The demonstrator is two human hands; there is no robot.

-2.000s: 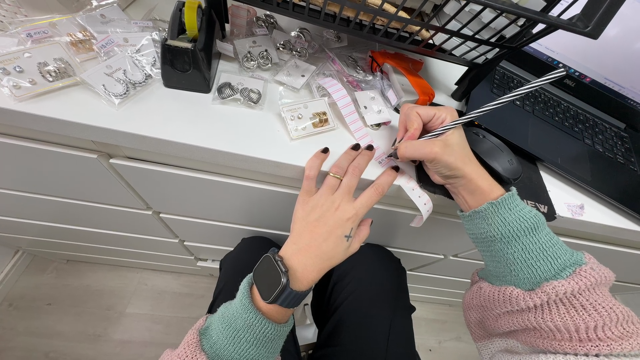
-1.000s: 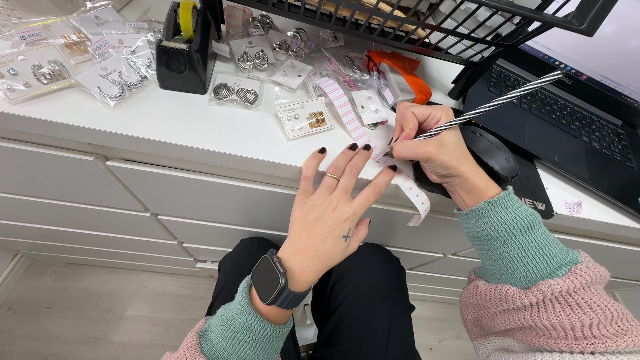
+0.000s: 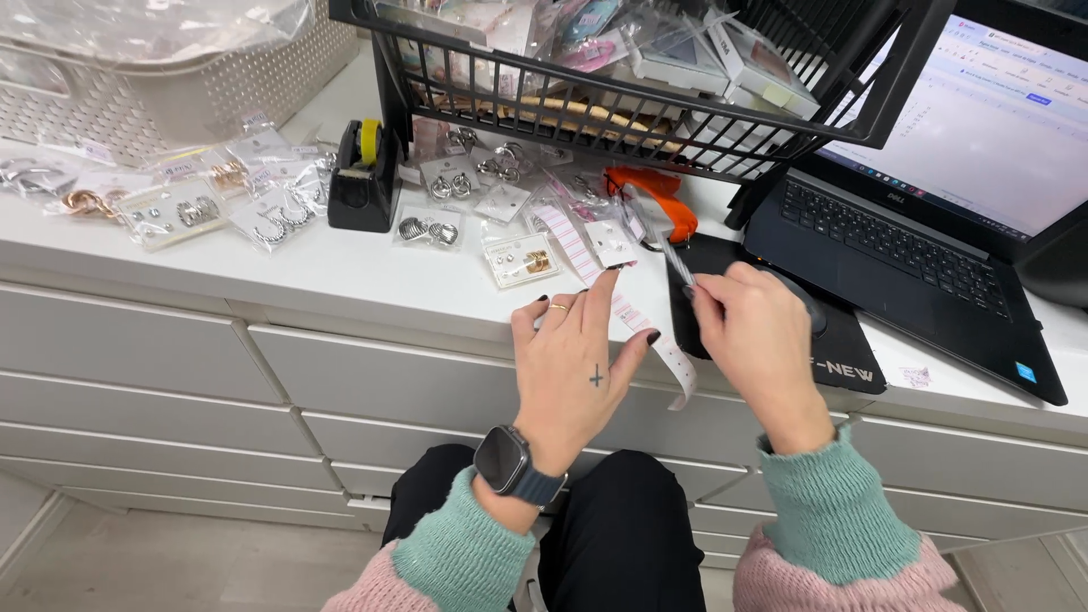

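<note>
My left hand (image 3: 571, 365) lies over the front edge of the white desk, fingers spread, its index fingertip at the lower edge of a white earring card (image 3: 610, 242). Beside it a strip of pink-lined paper labels (image 3: 568, 242) runs over the desk and curls down past the edge. My right hand (image 3: 756, 336) is closed on a striped pen (image 3: 673, 253), blurred and pointing up and away, above the black mouse pad (image 3: 701, 263). A bagged card with gold and silver earrings (image 3: 521, 257) lies left of the strip.
Behind stand a black wire basket (image 3: 586, 72) full of packets and a perforated basket (image 3: 170, 110). A tape dispenser (image 3: 364, 183) stands among bagged earrings (image 3: 429, 228). An orange band (image 3: 659, 200) lies near the laptop (image 3: 892, 246); the mouse (image 3: 799, 297) is partly behind my right hand.
My right hand has moved right, away from the label strip, and the pen has swung to point up and away. My left index finger now reaches the earring card. The view has tilted up.
</note>
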